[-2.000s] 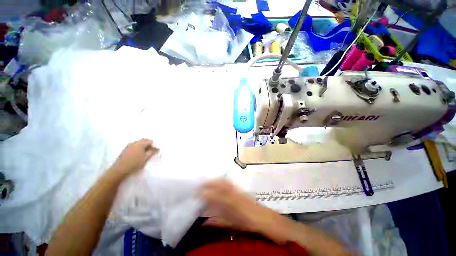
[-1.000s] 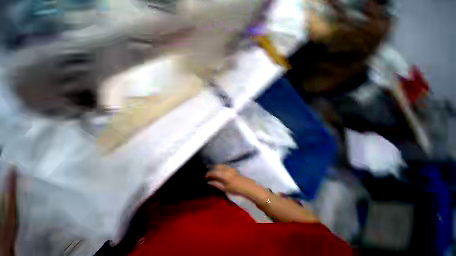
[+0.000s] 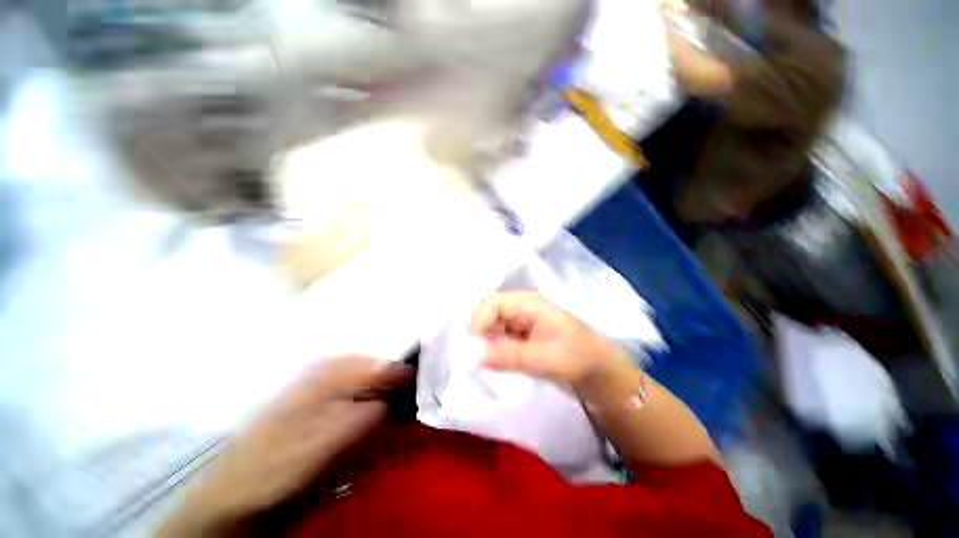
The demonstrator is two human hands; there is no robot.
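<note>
The frame is blurred. My right hand (image 3: 542, 338) is in front of my lap, its fingers curled at white fabric (image 3: 484, 394) that hangs below the table's front edge; it seems to pinch this fabric. My left hand (image 3: 326, 405) is at the table edge, left of my right hand, smeared by motion; its fingertips are unclear and I cannot tell if it holds anything. More white fabric (image 3: 116, 347) spreads over the left side. The sewing machine (image 3: 452, 53) stands at the top, its needle area too blurred to make out.
A yellow-orange bar (image 3: 607, 128) lies near the right end of the white table (image 3: 568, 173). A blue bin or cloth (image 3: 689, 305) is below the table at the right. A person in brown (image 3: 773, 116) is at the upper right. A white cloth (image 3: 841, 384) lies at the far right.
The view has swung right and down from the fabric on the table. My right hand has moved to the white fabric at my lap. My left hand has come in from the left edge.
</note>
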